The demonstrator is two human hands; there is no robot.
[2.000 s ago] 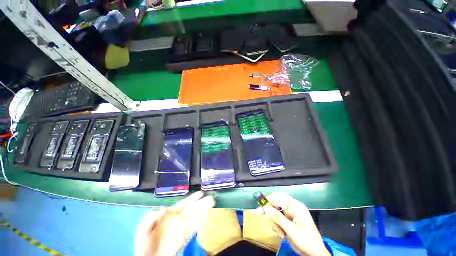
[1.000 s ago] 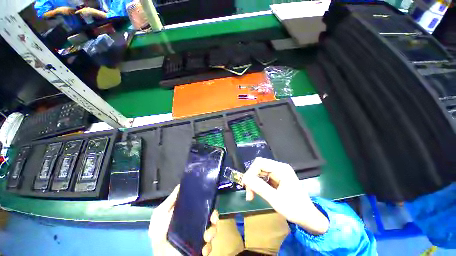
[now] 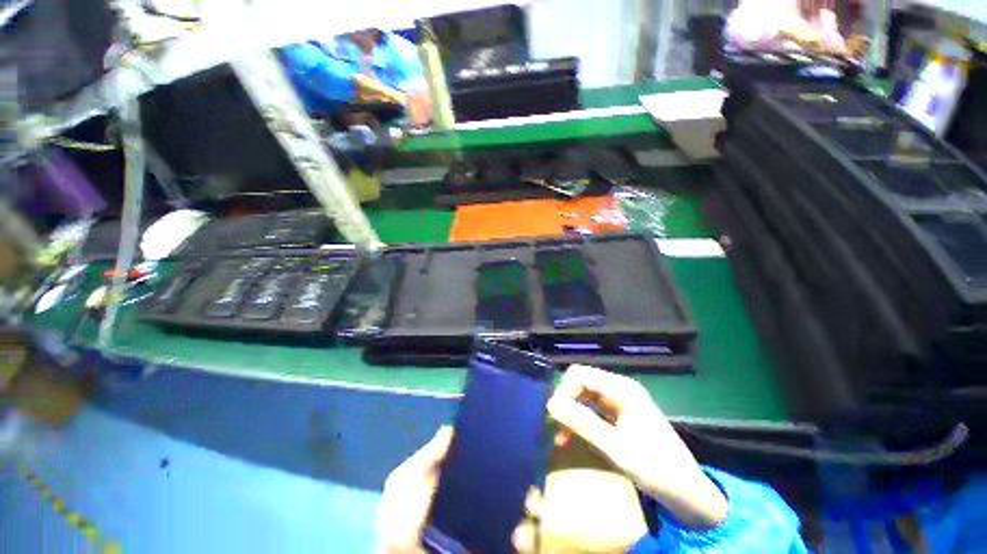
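Observation:
My left hand (image 3: pixel 411 492) holds a smartphone (image 3: pixel 492 449) upright and slightly tilted; its screen is dark bluish, with no clear picture. My right hand (image 3: pixel 622 433) is at the phone's upper right edge, fingers bent together. Blur and the fingers hide whether it holds anything. The black foam tray (image 3: pixel 438 287) lies beyond the phone. Two phones with dim green on their screens, a left one (image 3: pixel 502 294) and a right one (image 3: pixel 569 287), lie in its pockets. Another dark phone (image 3: pixel 368 298) lies at its left end.
A second foam tray (image 3: pixel 189 298) at left holds several labelled units. An orange sheet (image 3: pixel 520 220) and crumpled clear plastic (image 3: pixel 644 206) lie behind the tray. Tall stacked foam trays (image 3: pixel 801 260) stand at right. A slanted post (image 3: pixel 308 152) rises at left. People in blue and pink are beyond the bench.
My left hand has picked up the phone from the tray and now holds it lower, nearer me. My right hand has moved to the phone's edge. The view has tilted up and left.

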